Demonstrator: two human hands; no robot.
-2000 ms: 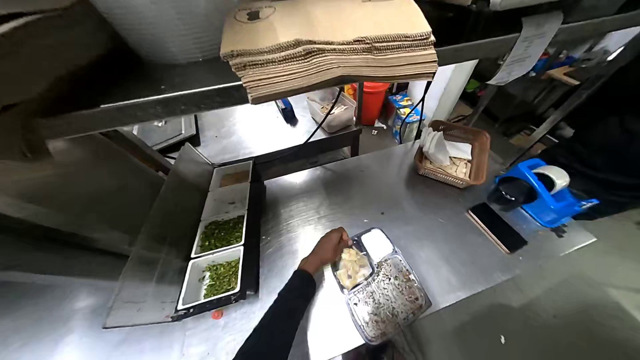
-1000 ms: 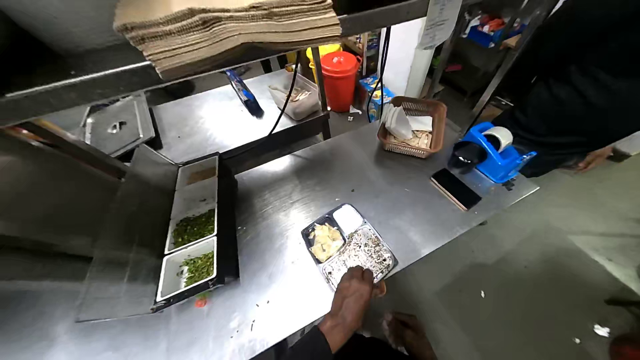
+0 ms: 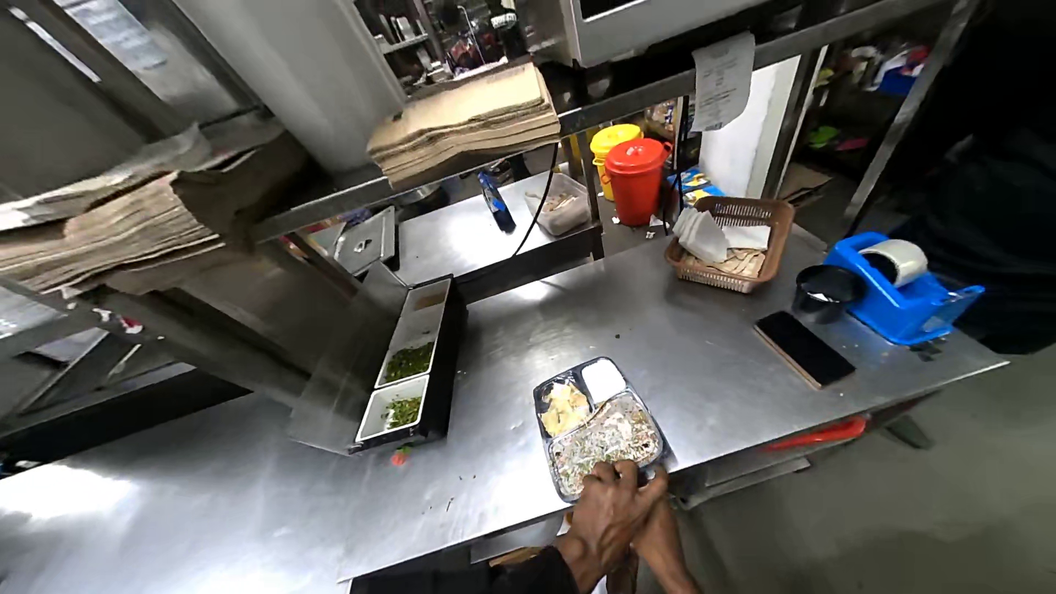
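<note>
A black compartment meal tray (image 3: 601, 427) lies on the steel counter, with a glossy clear cover over it. It holds a speckled rice-like food in the large section, pale yellow pieces at the upper left and something white at the upper right. My left hand (image 3: 606, 505), coming from a dark sleeve, has its curled fingers on the tray's near rim. Close against it on the right is my right hand (image 3: 656, 511), its fingertips at the near right corner and partly hidden behind the left hand.
Left of the tray stands a black holder (image 3: 452, 363) with white tubs of chopped greens (image 3: 404, 411). Further right are a brown plastic basket (image 3: 775, 247), a phone (image 3: 804, 348), a black cup (image 3: 827, 293) and a blue tape dispenser (image 3: 903, 309). Cardboard (image 3: 470, 124) lies on the overhead shelf.
Two seconds ago my left hand was at the tray's upper left edge; it has moved to the near rim. My right hand, apart from the tray one second ago, is now at its near corner.
</note>
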